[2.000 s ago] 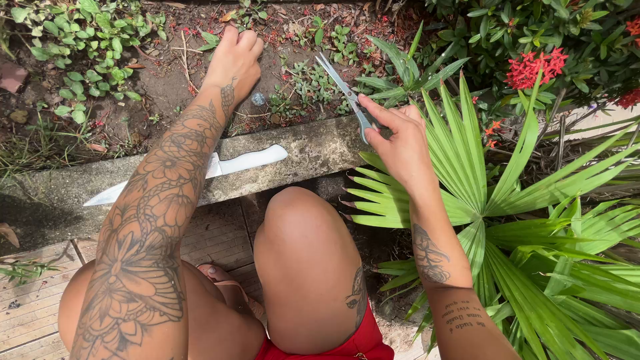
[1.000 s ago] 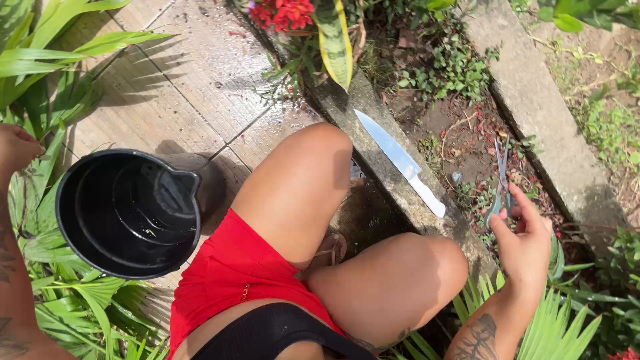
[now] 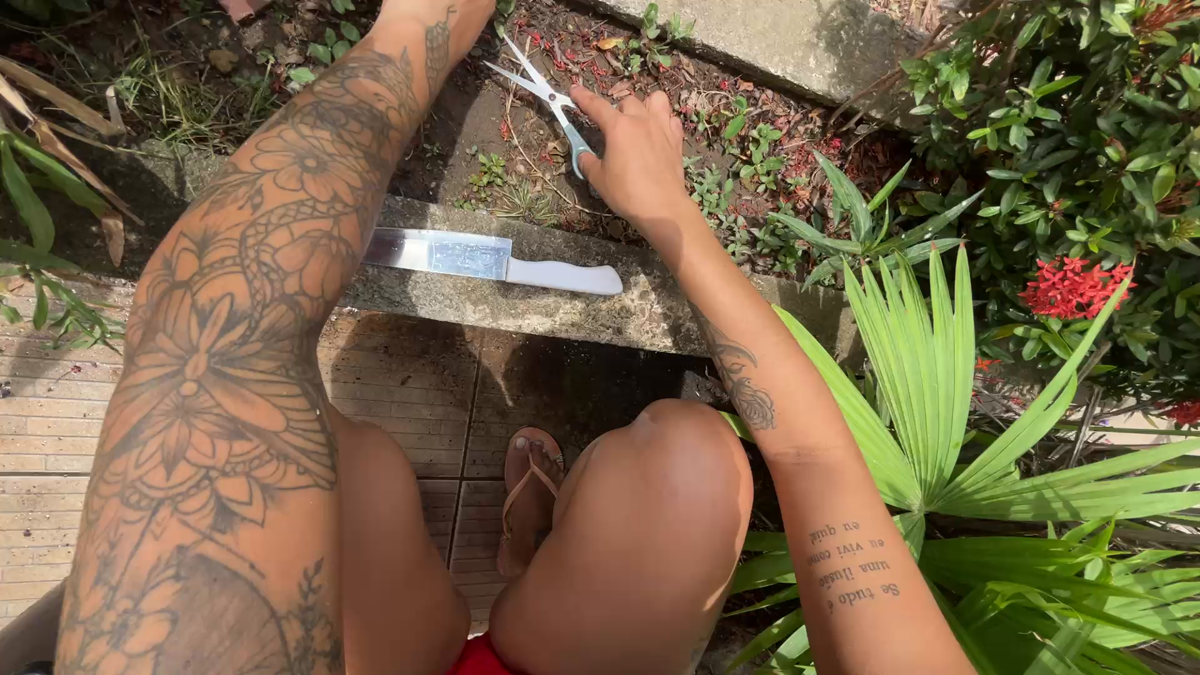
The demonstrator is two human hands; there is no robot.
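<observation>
My right hand (image 3: pixel 637 155) holds a pair of scissors (image 3: pixel 553 101) by the handles over the soil bed, its blades parted and aimed up and left. Only the wrist end of my left hand (image 3: pixel 450 11) shows at the top edge, left of the scissor tips; its fingers are cut off by the frame. A kitchen knife with a white handle (image 3: pixel 567 277) lies flat on the concrete curb, its blade partly hidden behind my left forearm. Small weeds (image 3: pixel 761 155) and red petals are scattered over the soil around my right hand.
The near concrete curb (image 3: pixel 656 314) borders the bed, and a second curb (image 3: pixel 778 47) runs behind it. Palm leaves (image 3: pixel 923 450) and a bush with red flowers (image 3: pixel 1076 289) crowd the right side. Floor tiles (image 3: pixel 403 403) lie below, with my sandalled foot (image 3: pixel 532 492) on them.
The view has swung from the bucket side back to the bed. My left arm, off at the far left one second ago, now reaches over the curb. The scissors remain in my right hand.
</observation>
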